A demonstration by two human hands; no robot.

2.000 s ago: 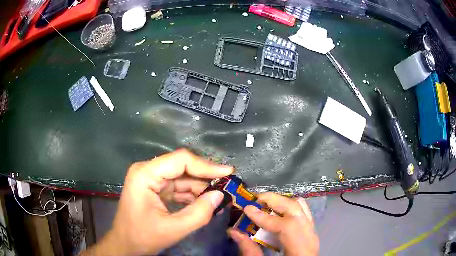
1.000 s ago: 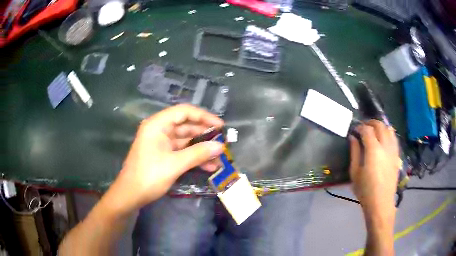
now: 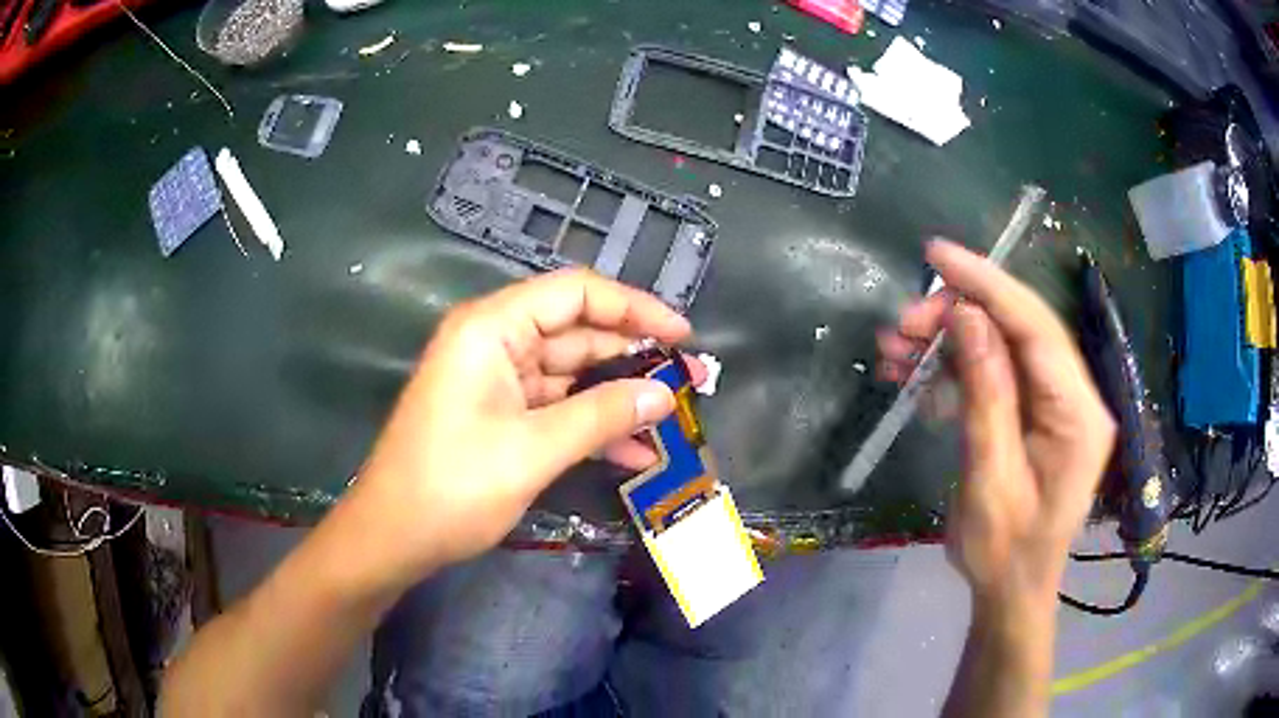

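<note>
My left hand (image 3: 491, 407) grips the top end of a blue circuit board (image 3: 679, 446) above the mat's near edge. An orange flex strip joins the board to a display with a pale backing (image 3: 706, 561), which hangs toward my lap. My right hand (image 3: 1003, 407) holds slim silver tweezers (image 3: 894, 432) between thumb and fingers. The tweezers slant from upper right to lower left, with the lower end right of the board and apart from it. My left fingers hide the board's top end.
A grey middle housing (image 3: 575, 218) and a front housing with keys (image 3: 741, 119) lie beyond my hands. A dotted keypad (image 3: 187, 201), clear lens (image 3: 300, 125) and screw cup (image 3: 250, 25) are left. A thick black screwdriver (image 3: 1122, 407) and blue-yellow device (image 3: 1217, 337) are right.
My right hand left the board, reached right and came partly back with the tweezers. My left hand still holds the board, now higher than at first, with the display hanging free.
</note>
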